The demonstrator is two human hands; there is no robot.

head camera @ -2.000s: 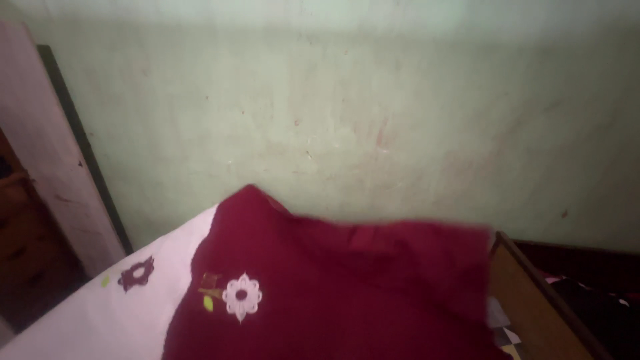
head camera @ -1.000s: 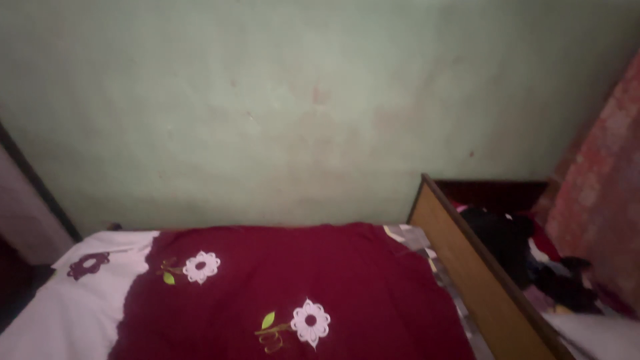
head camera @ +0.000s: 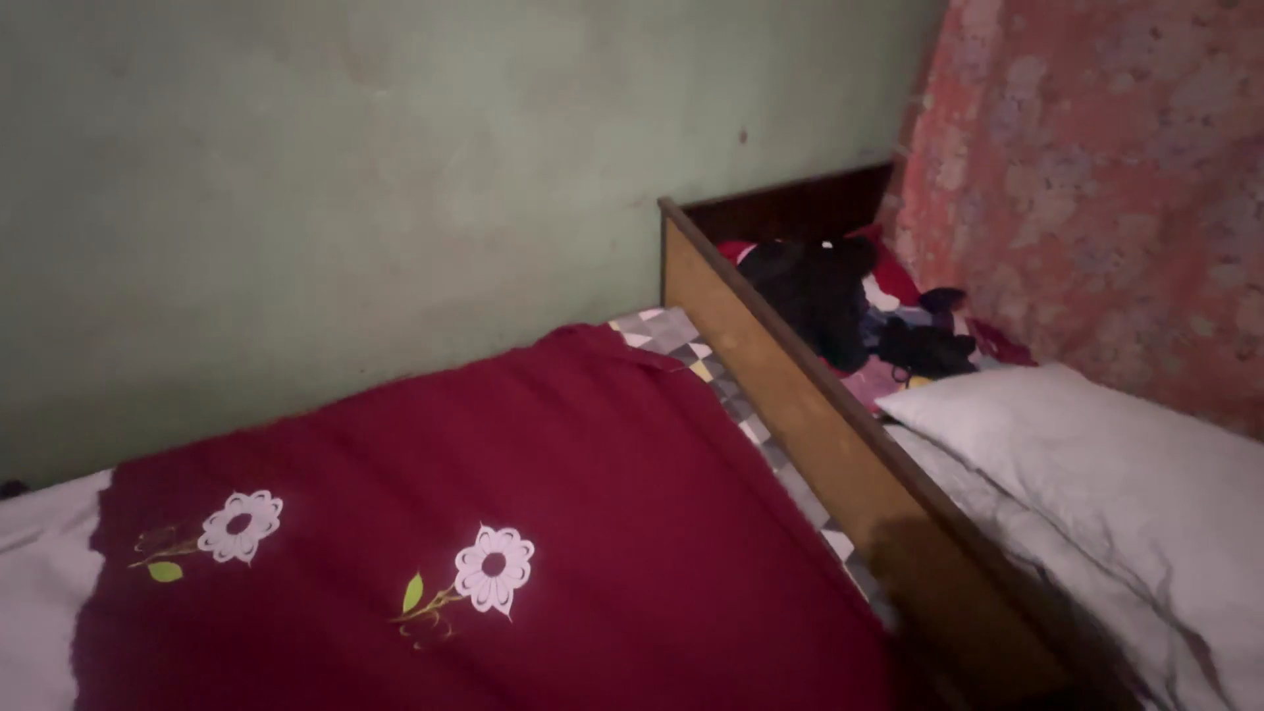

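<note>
Neither my left hand nor my right hand shows in the head view. A dark red bedsheet (head camera: 375, 494) with white appliqué flowers and green leaves lies over a bed against the wall. At its left is a white part (head camera: 44, 583) with a wavy border. Along the right side, a strip of grey, white and yellow checked fabric (head camera: 755, 425) shows between the red sheet and a wooden bed board (head camera: 790, 395). The red sheet's far right corner is slightly folded and rumpled.
Beyond the board lie a heap of dark and coloured clothes (head camera: 810, 296) and white pillows (head camera: 1096, 484), one on another as far as I can tell. A pink-red floral curtain (head camera: 1096, 197) hangs at the right. A pale green wall (head camera: 346, 197) stands behind the bed.
The red sheet, raised and bunched two seconds ago, now lies spread over the bed. The view has swung right, bringing in the pillows and more of the curtain.
</note>
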